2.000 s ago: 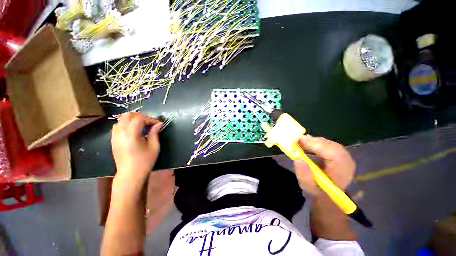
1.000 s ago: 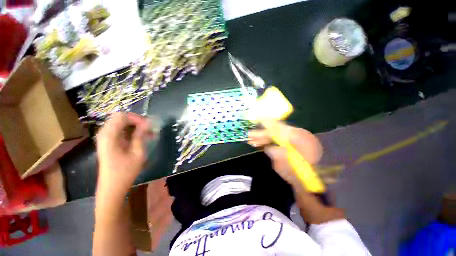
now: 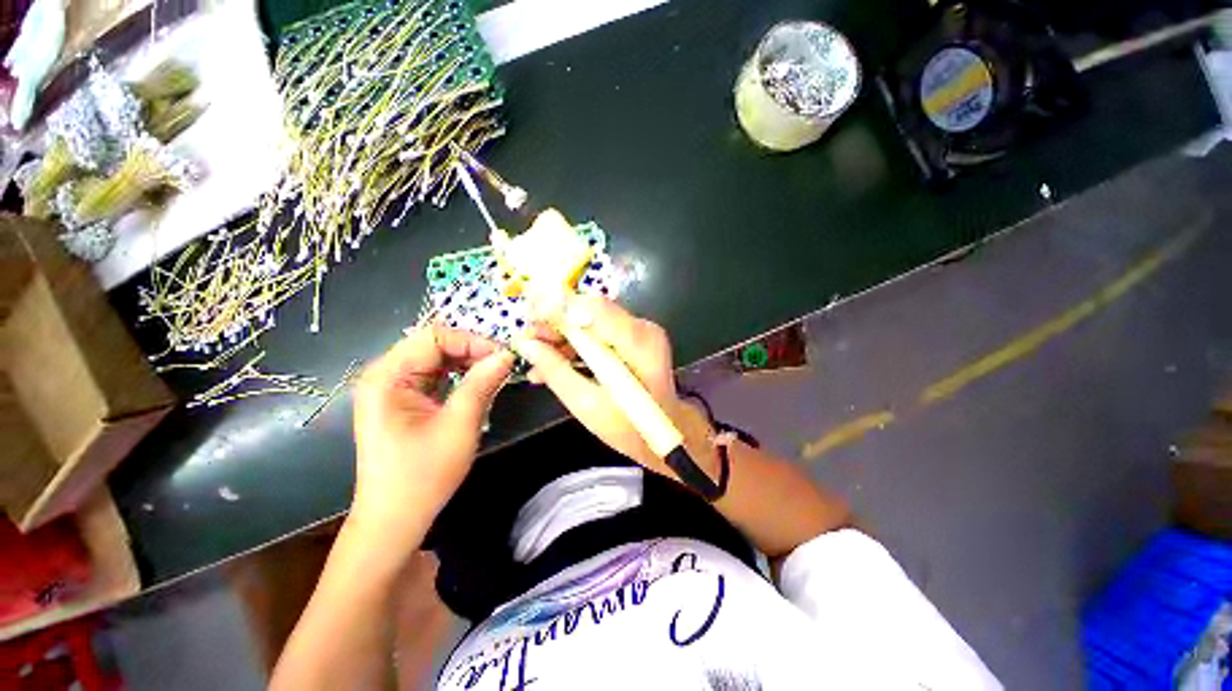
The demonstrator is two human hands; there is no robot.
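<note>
The green and white circuit board panel lies on the bench, partly covered by both hands and the iron. My right hand holds the yellow-handled soldering iron like a pen, its metal tip pointing up and left above the panel. My right thumb and finger also reach to the panel's near edge. My left hand has its thumb and finger close together at that edge, next to my right fingertips. Anything between the left fingertips is too small to make out. The soldered leads at the panel's left are mostly hidden.
A loose wire pile covers part of a second green panel at upper left. Bundled wires lie on a white sheet. A cardboard box is at far left. A tin and black fan stand at upper right.
My left hand has moved right to the panel's near edge. My right hand has brought the iron over the panel, fingertips beside the left ones. The whole view has shifted and turned.
</note>
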